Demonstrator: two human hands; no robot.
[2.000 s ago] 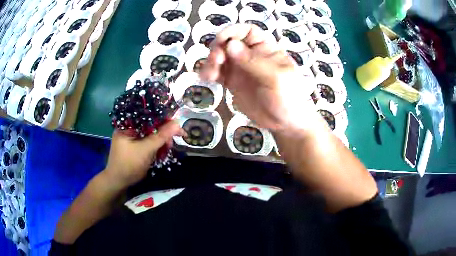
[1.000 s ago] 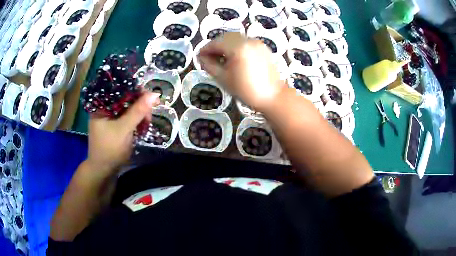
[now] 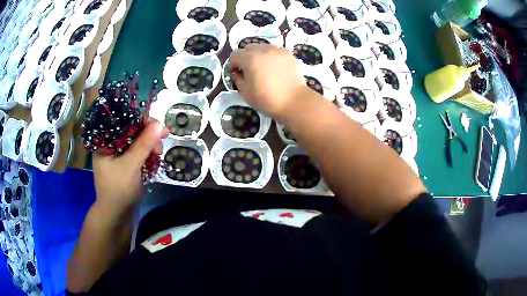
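Note:
My left hand [image 3: 124,167] is closed around a bundle of wired parts [image 3: 112,118], left of the white shells. Dark and silvery heads spray out above the hand, and red wires with pale tips hang below it. My right hand [image 3: 263,75] is over a white shell [image 3: 228,74] in the second column from the left, with its fingers bent at the shell's left rim. Its fingertips are partly hidden, so I cannot tell if it holds a part. White shells with dark oval windows, such as the near one [image 3: 241,165], stand in columns around it.
More shells are stacked on brown boards [image 3: 86,110] at left, above blue material [image 3: 58,214]. At right on the green bench [image 3: 427,133] lie a yellow squeeze bottle [image 3: 445,82], an open parts box [image 3: 475,103], pliers [image 3: 452,139], a phone [image 3: 485,157], a white strip [image 3: 497,172] and crumpled clear plastic [image 3: 505,115].
My left hand has moved left with the bundle, uncovering near-left shells. My right hand has moved slightly left and down to a shell in the second column. The shells appear shifted in view.

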